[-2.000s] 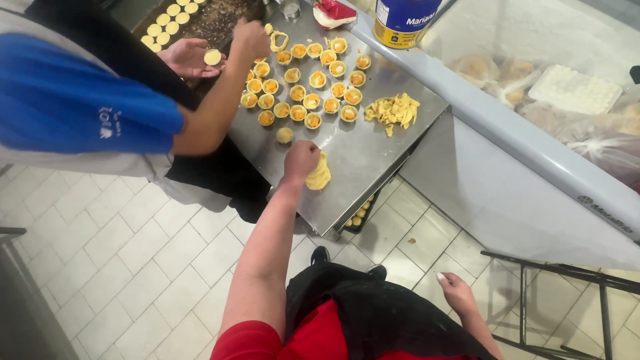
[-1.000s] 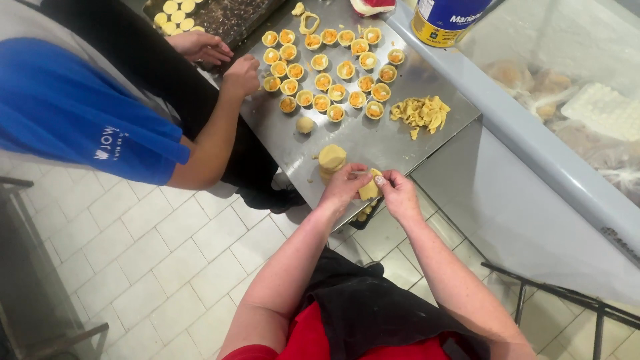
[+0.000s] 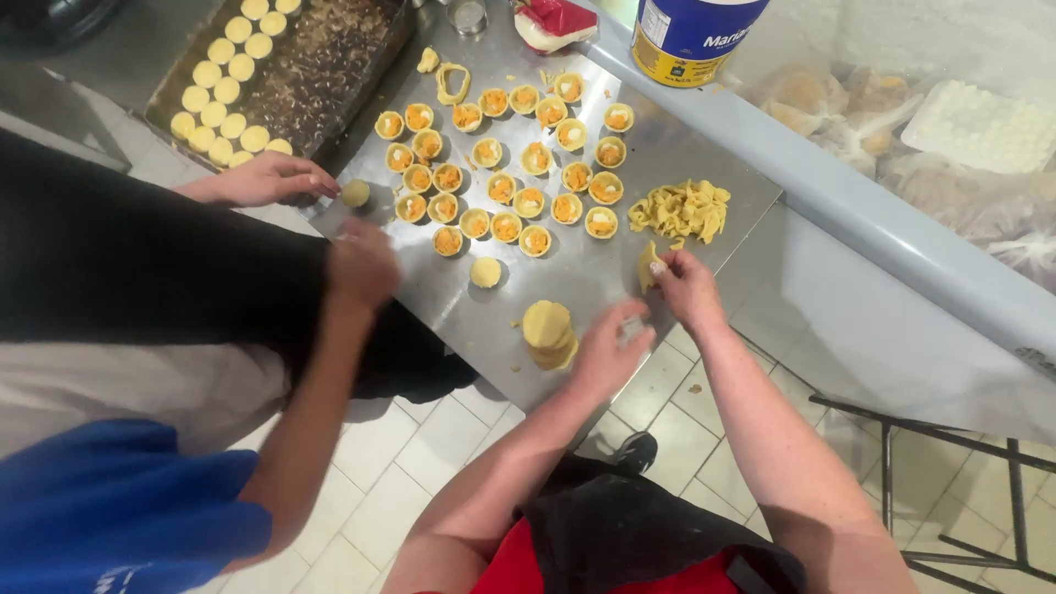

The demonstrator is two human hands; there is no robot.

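Between the fingers of my right hand (image 3: 686, 285) is a strip of dough (image 3: 650, 267), just below a heap of dough scraps (image 3: 681, 209) on the steel table (image 3: 458, 318). My left hand (image 3: 615, 345), somewhat blurred, hovers near the table edge with its fingers apart; nothing shows in it. To its left stands a stack of round dough discs (image 3: 549, 332). A single pale dough round (image 3: 485, 272) lies farther up, below several small dough cups (image 3: 535, 240) with orange and white filling. A ring of dough (image 3: 453, 83) lies at the back.
A co-worker's hands (image 3: 276, 179) are at the table's left edge, by another small round (image 3: 355, 193). Beyond is a tray (image 3: 363, 107) with rows of dough rounds. A blue and yellow tub (image 3: 693, 41) stands on the rim of a chest freezer (image 3: 833, 177). A metal rack (image 3: 949, 433) is at lower right.
My hands, together at a piece of dough one second ago, are now apart; the right has moved toward the scraps with a dough strip. Two seconds ago my right hand hung away from the table.
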